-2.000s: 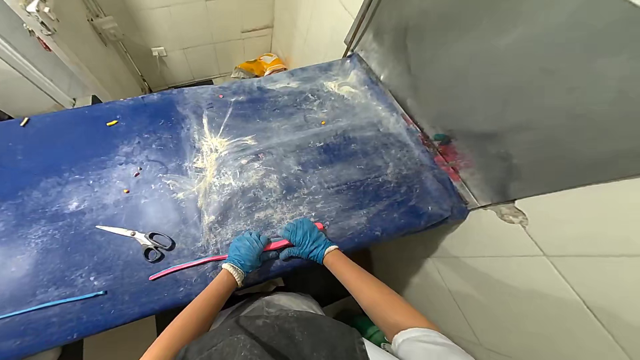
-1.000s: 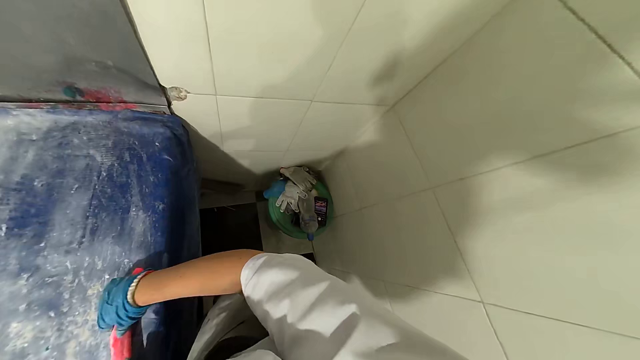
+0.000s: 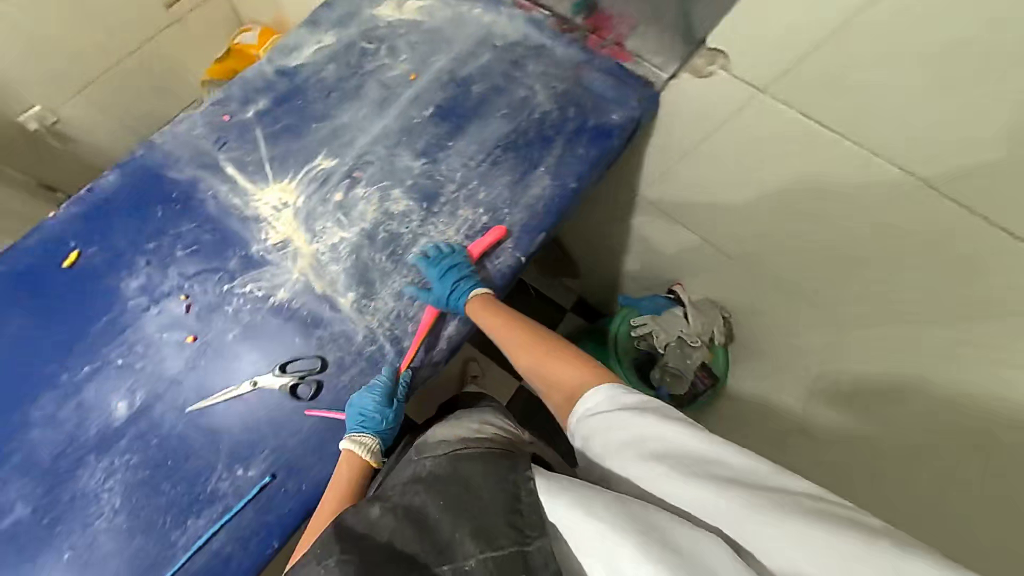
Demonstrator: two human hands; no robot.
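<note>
A long pink rope of soft material, perhaps candy, lies along the near edge of a blue-covered table dusted with white powder. My left hand, in a blue glove over a white knit cuff, is closed around the rope's lower part, with a thin end sticking out to its left. My right hand, also blue-gloved, rests on the rope's thicker part with its fingers spread; the rounded end shows beyond it. Scissors with black handles lie left of my left hand. Nearer the bottom is a thin blue strip.
A green bin holding gloves and refuse stands on the floor at right, by the tiled wall. A yellow bag is beyond the table's far edge. Small coloured bits, one of them yellow, are scattered over the tabletop.
The view swung right to the bin and back. My hands, close together on the rope two seconds ago, are now farther apart, and my right hand's fingers are spread.
</note>
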